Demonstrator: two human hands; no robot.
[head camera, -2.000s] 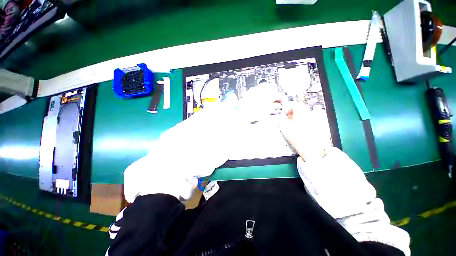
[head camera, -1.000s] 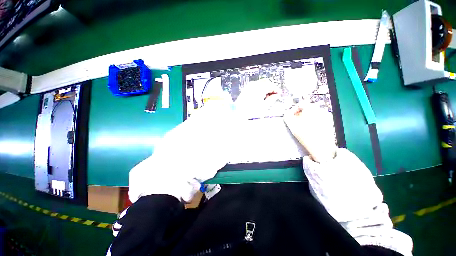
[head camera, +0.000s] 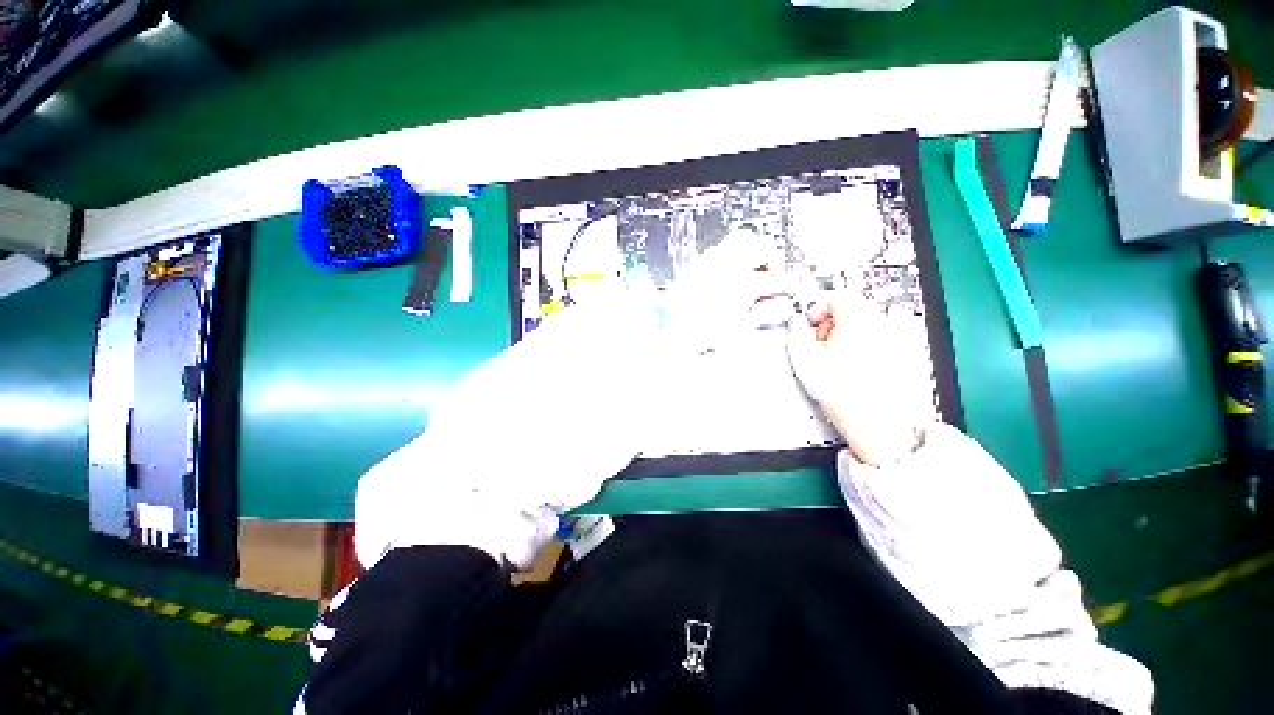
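Observation:
An open computer unit with a black border lies on the green bench before me. Its silver-white interior is overexposed. The dark, busy mainboard runs along its far side. A thin black curved cable and a yellow patch show near its left end. My left hand is over the middle of the unit, washed out by glare. My right hand is just right of it, its fingertips close together at the board's near edge. The glare hides whether either hand holds a small part.
A blue screw bin and short black and white strips lie left. A second unit lies far left. A green strip, white strip with blue end, tape dispenser and electric screwdriver are right. Cartons are below the bench edge.
My hands stay over the same part of the board; their fingers have shifted slightly. The whole view moved a little to the right relative to the bench.

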